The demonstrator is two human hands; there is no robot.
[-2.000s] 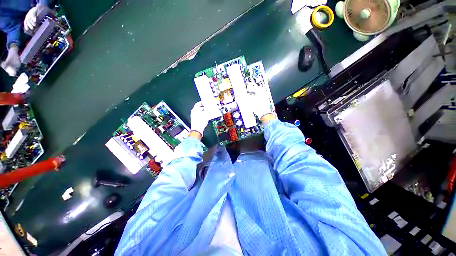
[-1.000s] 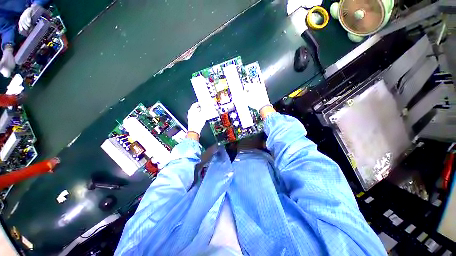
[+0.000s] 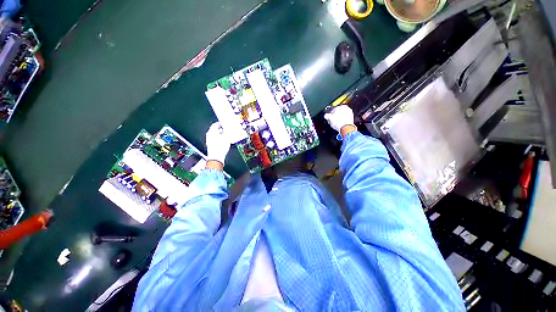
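A green power supply board (image 3: 282, 113) with long white heatsinks and red-orange coils is in front of me, component side up. My left hand (image 3: 217, 144), in a white glove, grips its left edge by the outer heatsink. My right hand (image 3: 339, 117), also gloved, is off the board to its right, at the black front edge of the right fixture, with fingers curled. Whether it holds or presses something there cannot be told. A second board (image 3: 160, 166) lies on the bench at the left, partly behind my left forearm.
The right fixture has a pale flat plate (image 3: 430, 137). A black mouse (image 3: 343, 57), yellow tape roll (image 3: 359, 7) and fan (image 3: 414, 8) are at the upper right. A red-orange bar (image 3: 25, 230) and more boards (image 3: 17, 67) are at the left.
My right hand has let go of the board and moved right to the fixture's front edge. My left hand still holds the board. The whole view has shifted, with bench items now further left.
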